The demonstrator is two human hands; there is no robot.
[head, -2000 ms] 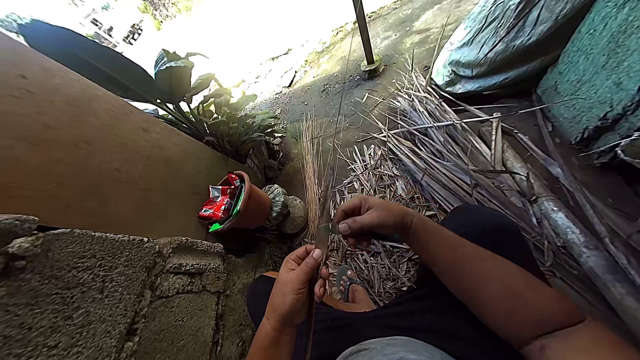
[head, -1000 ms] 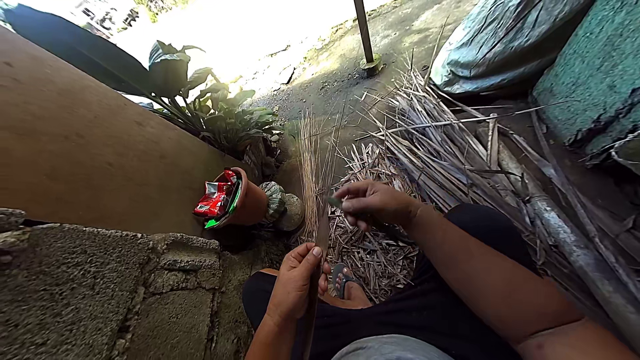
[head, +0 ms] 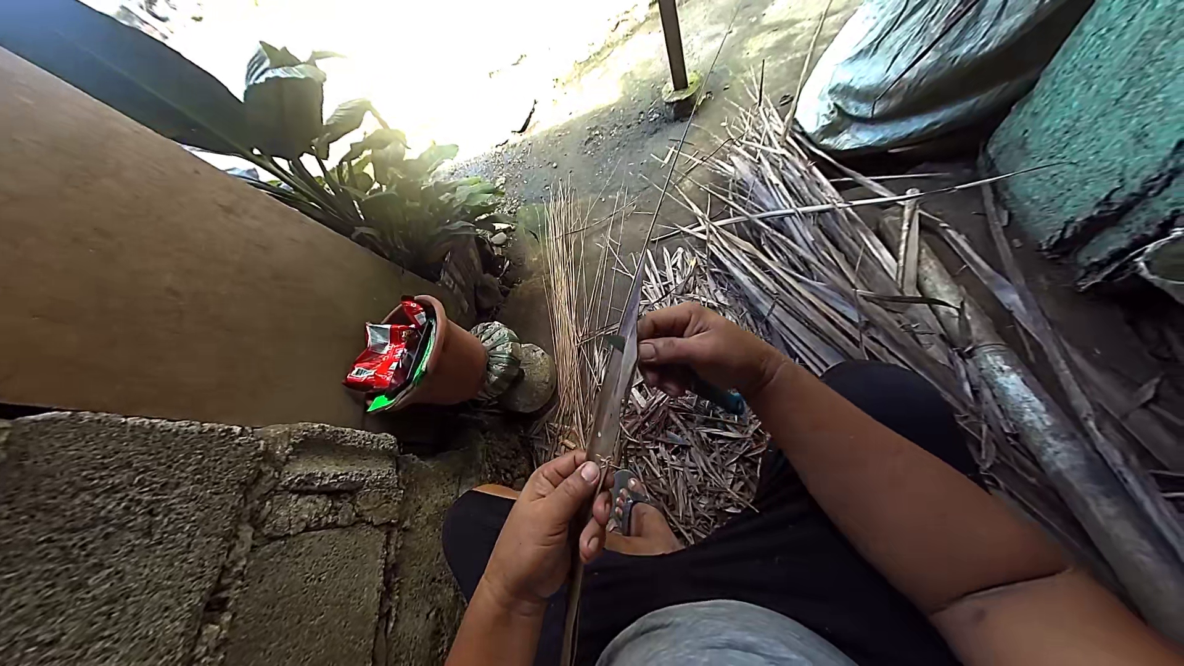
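My left hand point(head: 555, 523), low in the middle of the head view, is closed around a long dried palm leaflet point(head: 610, 398) that slants up and away. Higher and to the right, my right hand point(head: 698, 350) grips a small knife, whose blade tip point(head: 615, 342) shows at the leaflet and whose blue-green handle point(head: 721, 398) sticks out below the fingers. A thin rib point(head: 680, 148) runs on from the leaflet's far end. Beyond my hands lies a bundle of thin ribs point(head: 569, 296), beside a heap of leaf scraps point(head: 703, 462).
Dried palm leaves point(head: 814, 250) and a pole point(head: 1064, 425) lie at the right, below a filled sack point(head: 916, 74). A clay pot point(head: 453, 361) with red packets stands left, near a rough block wall point(head: 120, 536). A thin post point(head: 673, 46) stands farther off.
My right hand has moved along the leaflet, first away from my left hand. The leaflet's broad blade now shows between my hands. My left hand keeps its hold.
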